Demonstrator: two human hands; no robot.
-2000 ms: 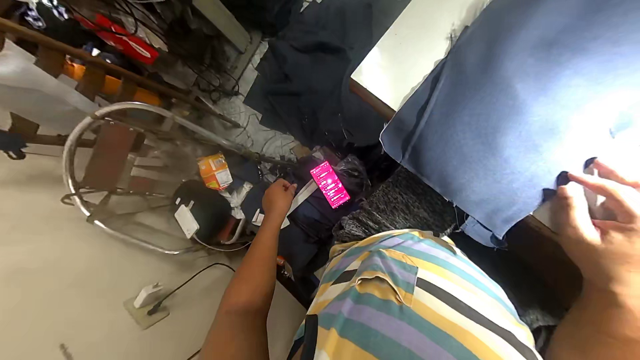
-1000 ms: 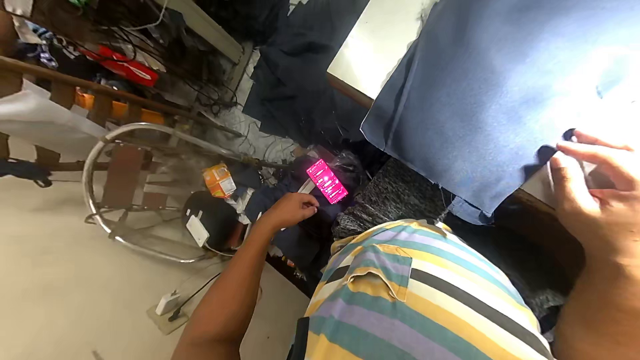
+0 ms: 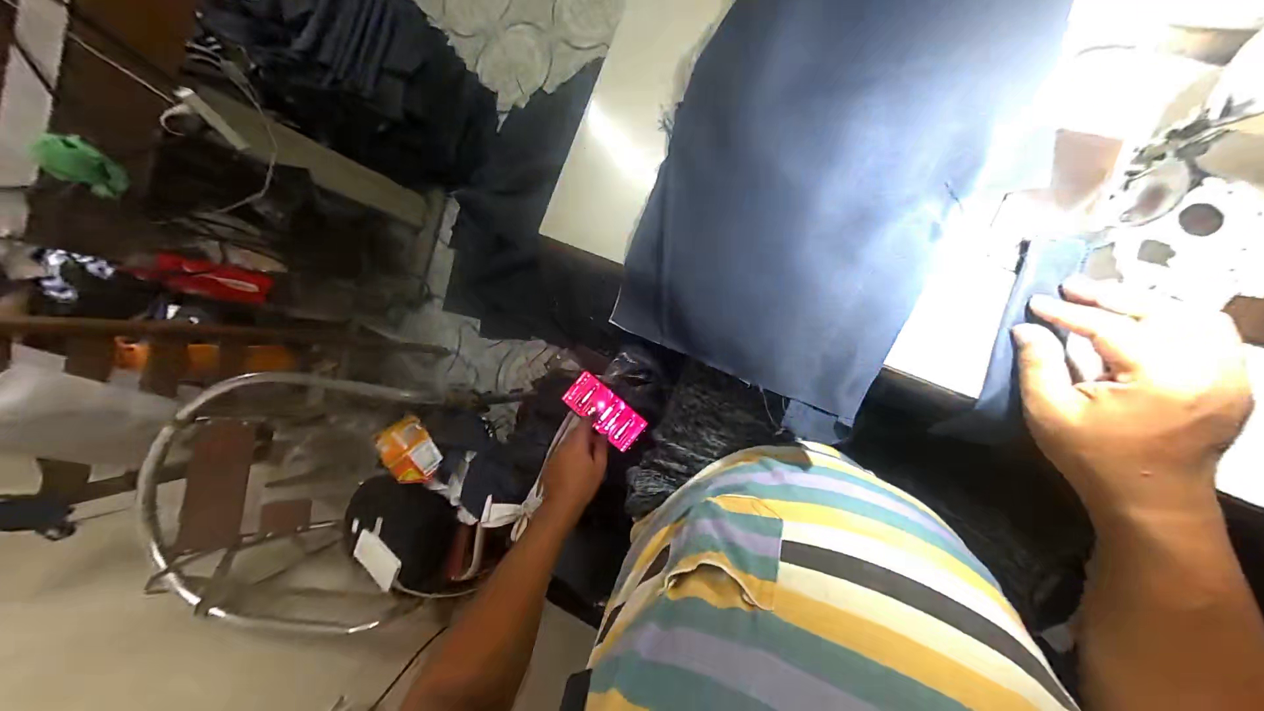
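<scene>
My left hand is low beside my lap, its fingertips at the lower edge of a bright pink rectangular item; whether it grips the item or the pale strip beside it is unclear. My right hand rests at the right on a narrow piece of dark blue fabric, fingers bent and slightly spread, next to the brightly lit metal parts of a machine. A large dark blue fabric panel lies across the white tabletop and hangs over its near edge.
A round metal-tube frame stands at the left, near an orange-and-white packet and a black object with a white tag. Dark fabric lies beyond the table's left side. Dark folded cloth is stacked at the upper left.
My left hand has moved closer to the pink item. The view has swung right, bringing the machine parts and narrow fabric piece under my right hand into sight.
</scene>
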